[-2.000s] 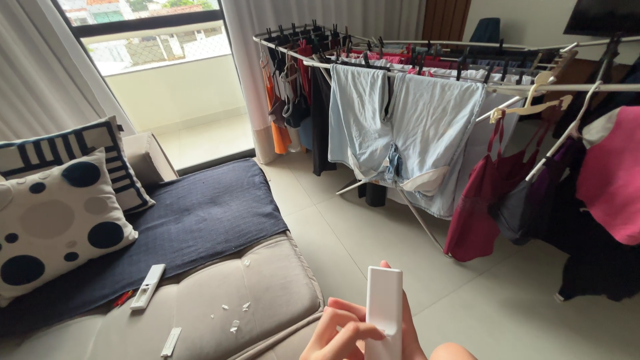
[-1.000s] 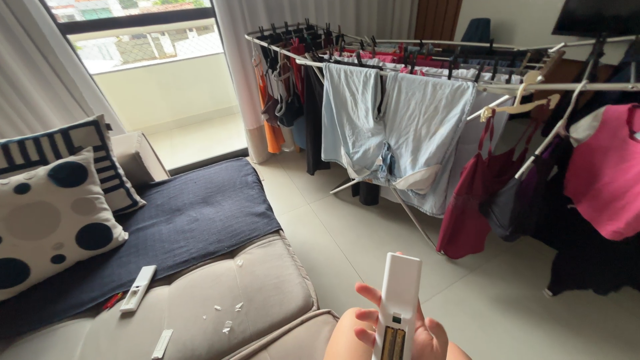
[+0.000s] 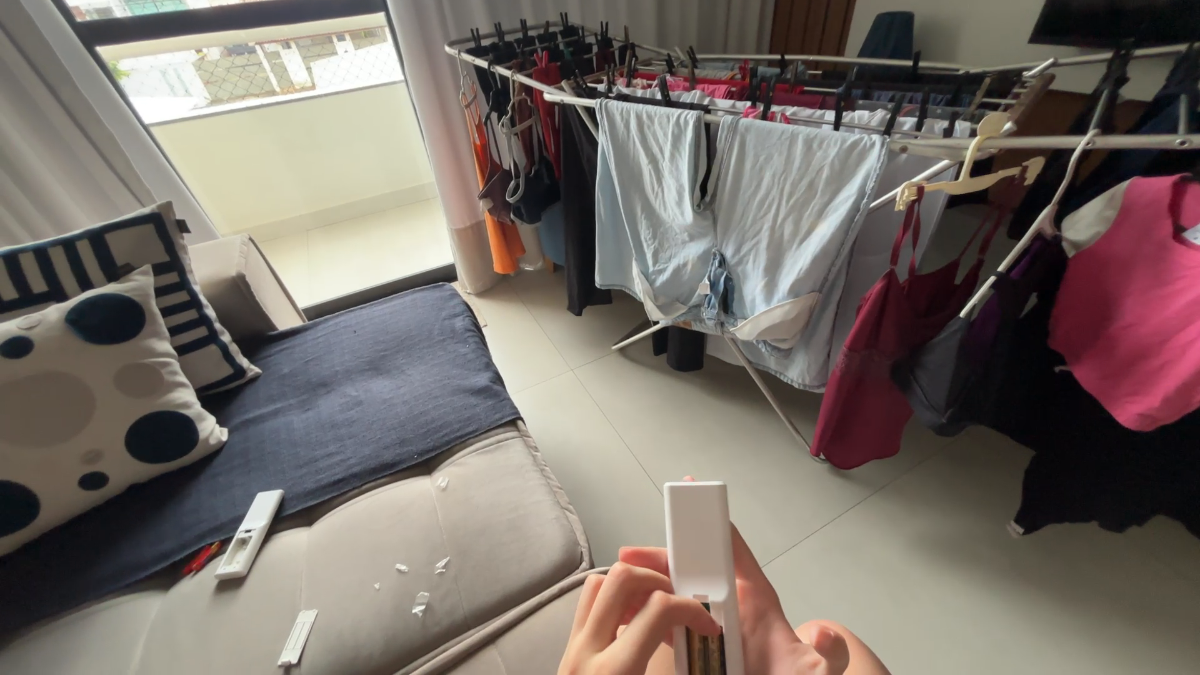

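A white plastic remote control (image 3: 697,539) is held at the bottom centre, its battery compartment uncovered and two batteries showing inside. My right hand (image 3: 764,609) wraps it from behind and the right side. The fingers of my left hand (image 3: 626,605) lie on its left side, one fingertip touching the compartment's upper end. On the sofa at left lie another white plastic piece with an opening (image 3: 250,534), a small red object (image 3: 202,559) beside it, and a narrow white cover-like piece (image 3: 297,637). The lower end of the remote is out of frame.
Small white scraps (image 3: 421,603) are scattered on the grey sofa (image 3: 497,497). A navy throw (image 3: 375,375) and patterned cushions (image 3: 103,394) lie at left. Beyond the tiled floor (image 3: 600,450) stands a drying rack (image 3: 764,389) hung with clothes.
The remote showed no battery opening two seconds ago; one second ago its batteries came into view. Since then my left hand's fingers have come onto its front at the compartment.
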